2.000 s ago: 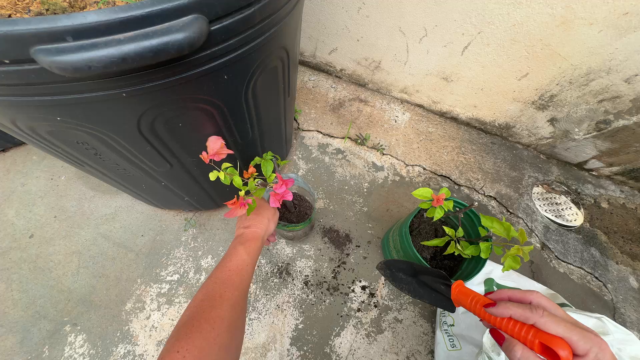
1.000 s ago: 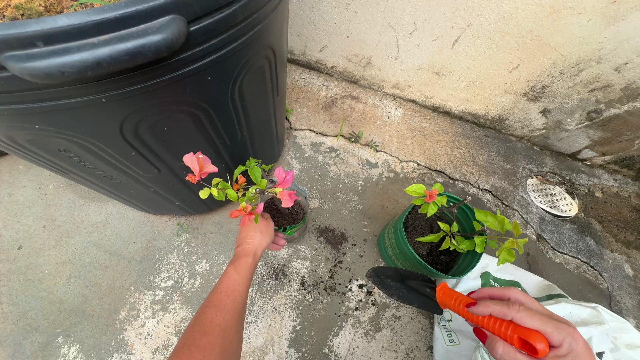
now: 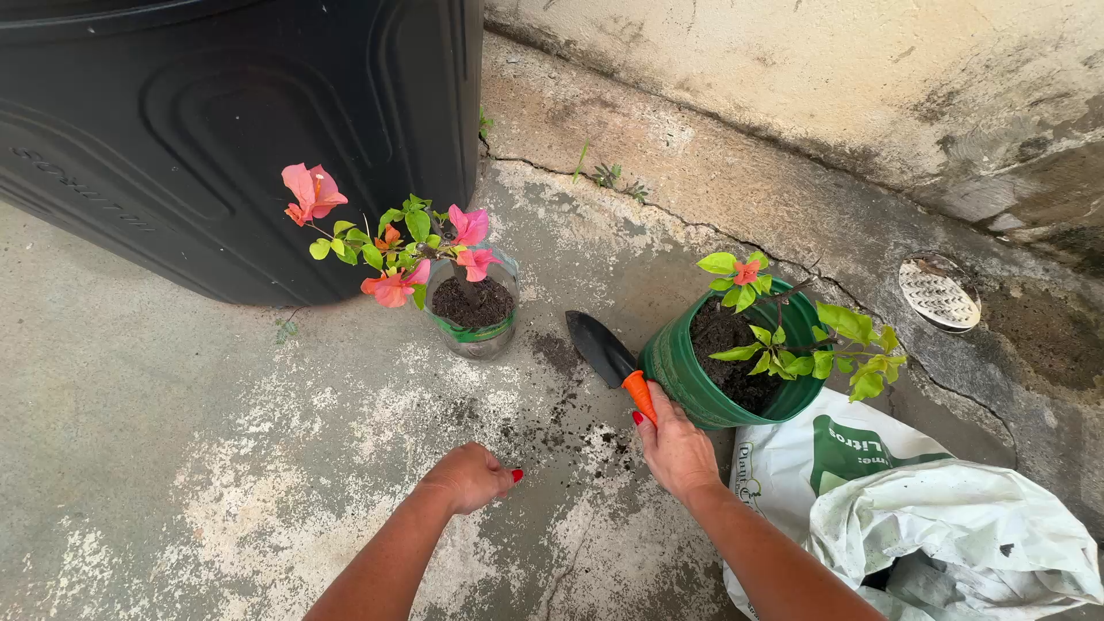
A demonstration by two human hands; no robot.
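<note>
My right hand [image 3: 679,442] grips the orange handle of a garden trowel [image 3: 601,348], whose black blade points up and left beside the green plastic pot [image 3: 700,379]. That pot holds dark soil and a leafy bougainvillea [image 3: 783,349] with one small orange bloom. Curled and with nothing visible in it, my left hand [image 3: 473,478] hovers over the concrete, below the clear plastic container [image 3: 483,345]. Soil and a bougainvillea with pink bracts [image 3: 392,285] fill this container, which stands upright on the ground.
A large black plastic planter [image 3: 259,147] stands at the upper left. White and green soil bag [image 3: 949,517], crumpled open, lies at the lower right. A round drain cover [image 3: 940,291] sits near the stained wall [image 3: 819,78]. Loose soil [image 3: 561,431] is scattered on the concrete.
My left hand has let go of the clear container and moved back toward me. My right hand has brought the trowel from in front of the green pot to its left side.
</note>
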